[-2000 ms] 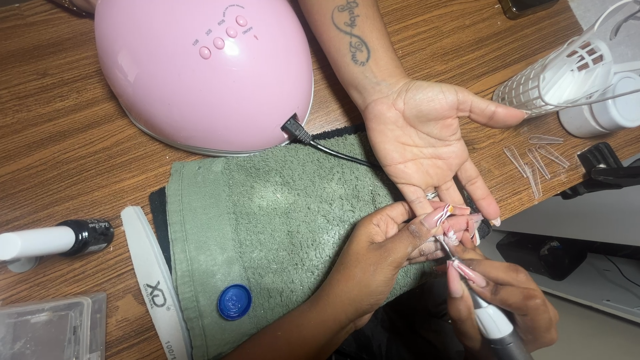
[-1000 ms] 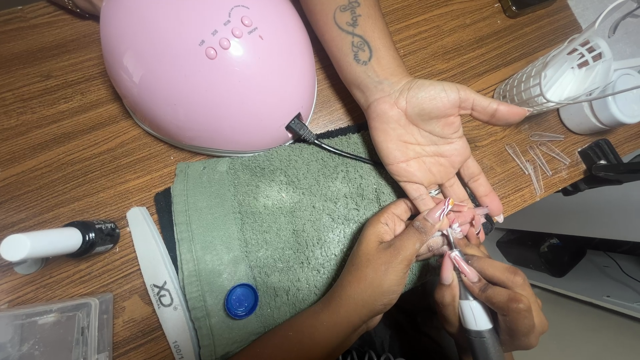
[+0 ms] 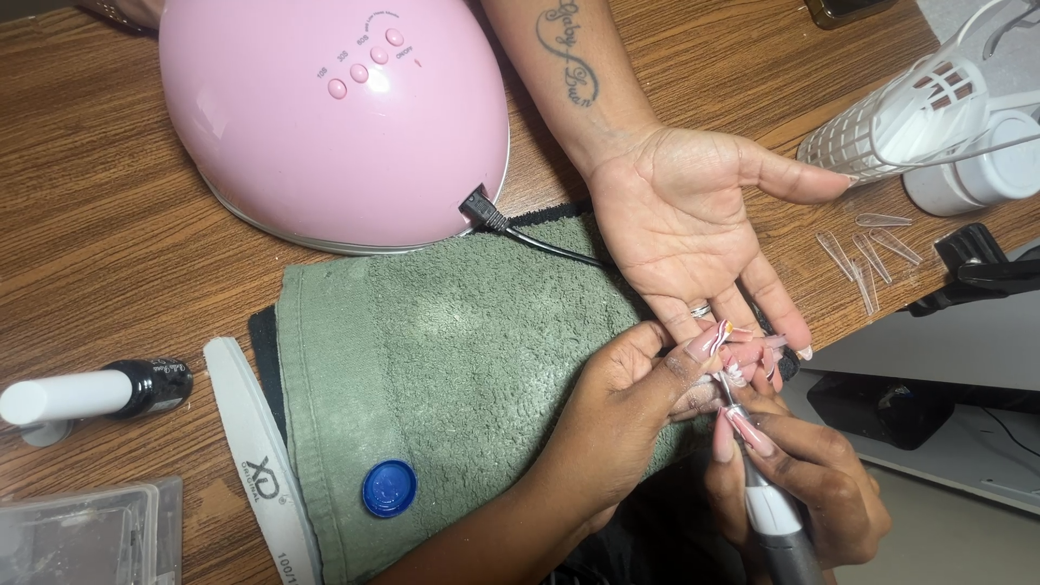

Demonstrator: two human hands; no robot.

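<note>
Another person's hand [image 3: 682, 203] lies palm up over the edge of a green towel [image 3: 455, 357], a ring on one finger. My left hand [image 3: 634, 398] grips a finger of that hand between thumb and fingers, close to its long decorated nails. An electric nail drill [image 3: 773, 512] is in my right hand [image 3: 812, 471], held like a pen. Its metal bit [image 3: 725, 388] points up at the held finger's nail; whether it touches cannot be told. My own nails are long and pink, the left thumbnail with a striped tip. My fingers partly hide the other person's fingertips.
A pink nail lamp [image 3: 341, 122] with a black cable [image 3: 552, 248] stands behind the towel. A blue cap [image 3: 389, 488], nail file [image 3: 260, 463], polish bottle [image 3: 154, 388] and plastic case [image 3: 89, 528] are at left. At right are clear nail tips [image 3: 869, 258], a white basket [image 3: 853, 134] and a jar [image 3: 975, 171].
The drill and my right hand have shifted slightly from their place two seconds ago. My left hand keeps its grip on the other person's finger.
</note>
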